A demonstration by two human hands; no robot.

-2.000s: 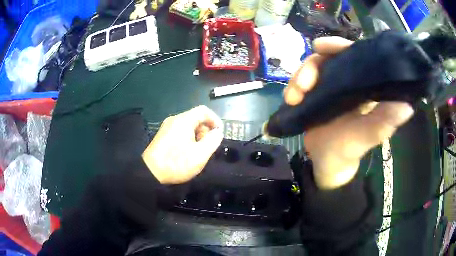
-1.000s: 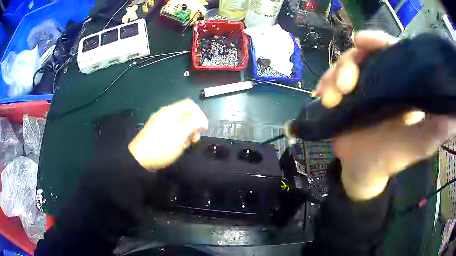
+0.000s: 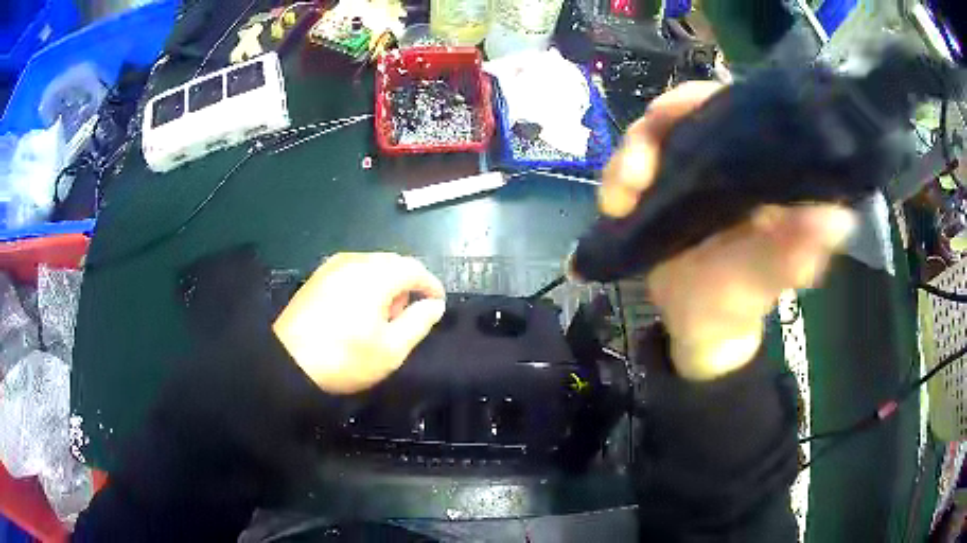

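Observation:
The black socket unit housing [image 3: 467,371] lies on the mat in front of me, its round socket recesses facing up. A bit of yellow-green wire shows at its right end. My left hand [image 3: 361,318] is at the housing's upper left part, thumb and fingertips curled together; whether they pinch anything is hidden. My right hand [image 3: 710,276] grips the black electric screwdriver [image 3: 732,164]. Its bit points down left, with the tip near the housing's back edge, right of my left hand. Whether the tip touches the housing cannot be told.
A red screw tray [image 3: 435,101] and a blue bin [image 3: 551,111] with white cloth stand behind. A white power strip [image 3: 215,111] lies back left. A white-handled tool [image 3: 454,191] lies before the trays. A flat black cover [image 3: 221,284] lies left. A red crate [image 3: 53,255] stands far left.
The screwdriver moved right, away from the housing, then came back left towards it. My left hand has moved back down onto the housing. The whole view has shifted somewhat.

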